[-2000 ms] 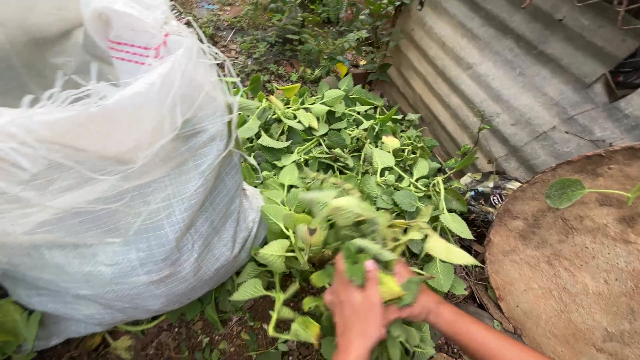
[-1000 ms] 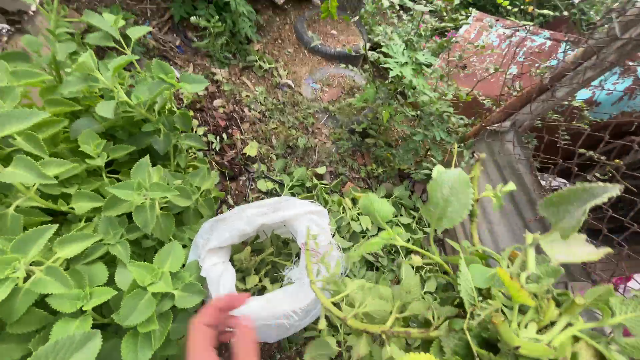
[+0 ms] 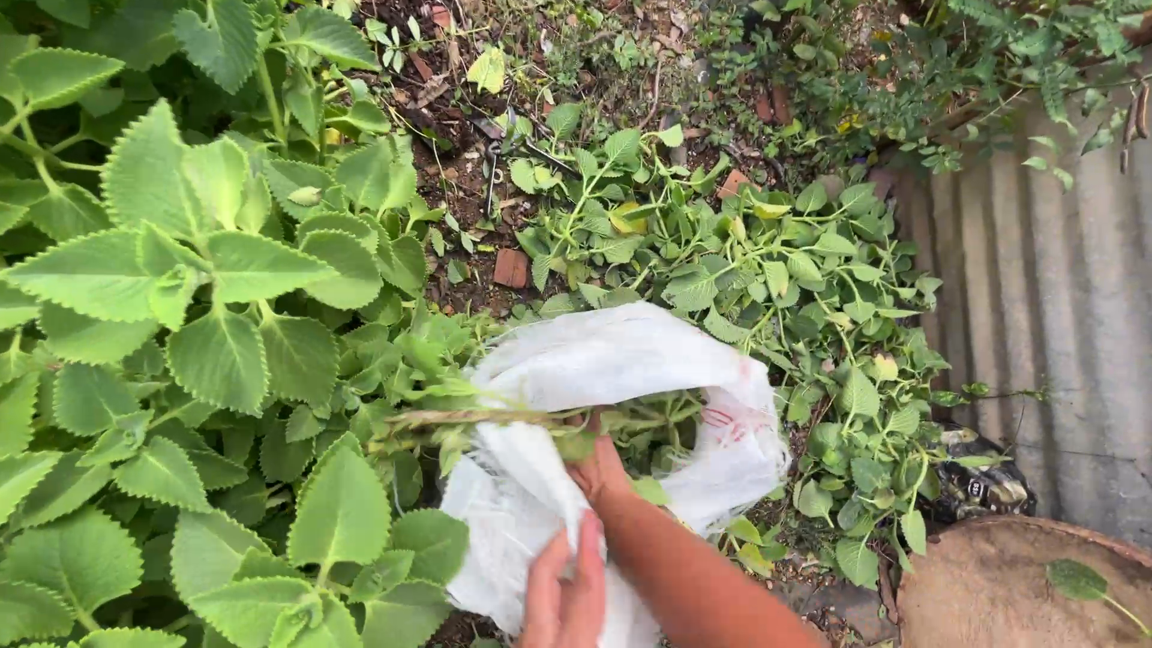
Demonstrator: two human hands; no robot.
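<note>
A white woven plastic sack (image 3: 621, 351) stands with its frayed mouth rolled back, leafy cuttings showing inside. My left hand (image 3: 565, 589) pinches the near left part of the sack's rim between thumb and fingers. My right hand (image 3: 596, 463) reaches into the mouth with its fingers around leafy stems (image 3: 486, 417), which stick out to the left over the rim; the fingertips are partly hidden by leaves. Behind and to the right of the sack lie more cut leafy stems (image 3: 837, 297) on the ground.
Thick, scallop-leaved green plants (image 3: 216, 270) grow along the left. A corrugated metal sheet (image 3: 1026, 297) leans at the right, above a round brown slab (image 3: 1008, 585) with one leaf on it. A brick piece (image 3: 511, 268) and a crumpled dark wrapper (image 3: 985, 477) lie on the soil.
The right hand, out of view a second ago, is now in the sack's mouth with stems. The left hand has taken hold of the rim. The view has shifted strongly.
</note>
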